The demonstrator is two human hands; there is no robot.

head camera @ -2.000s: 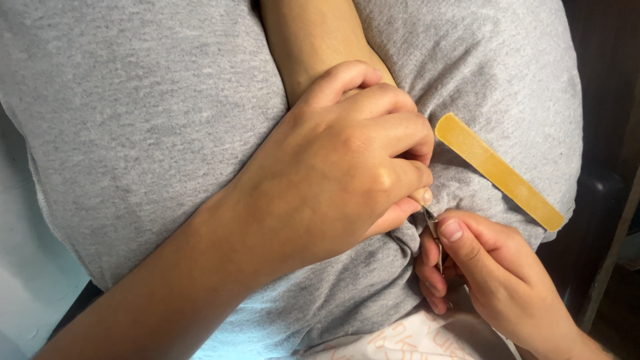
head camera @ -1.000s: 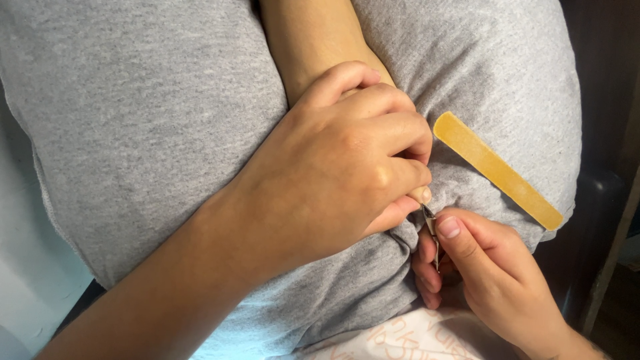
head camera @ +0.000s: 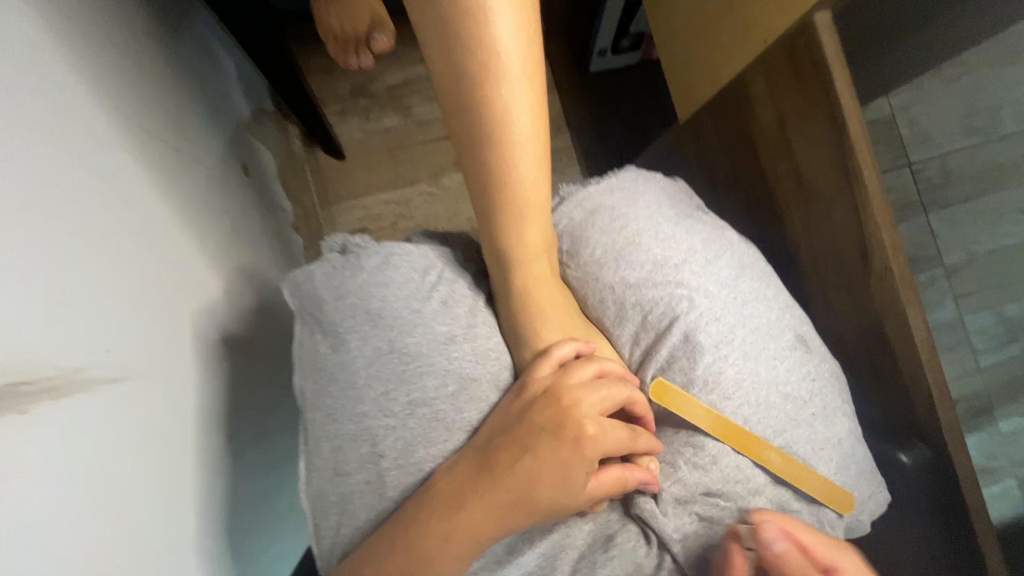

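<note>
Another person's foot [head camera: 544, 320] rests across my lap on grey cloth shorts [head camera: 392, 360]. Over the foot lies my left hand [head camera: 568, 440], its fingers closed around the toes, with one toe's nail [head camera: 652, 466] showing between thumb and forefinger. At the bottom edge is my right hand [head camera: 792, 548], apart from the foot. It pinches a small metal tool [head camera: 746, 536], blurred and mostly hidden by the fingers. A yellow nail file [head camera: 752, 446] lies slantwise on my right thigh, between the two hands.
The person's other foot [head camera: 356, 32] is at the top left, above a tiled floor [head camera: 400, 192]. A white wall [head camera: 120, 240] stands at the left. A wooden panel [head camera: 872, 240] runs down the right side, and a box [head camera: 620, 36] sits at the top.
My right hand has drawn away from the toe, down and to the right, with the small metal tool. The left hand still holds the toes. The view has widened.
</note>
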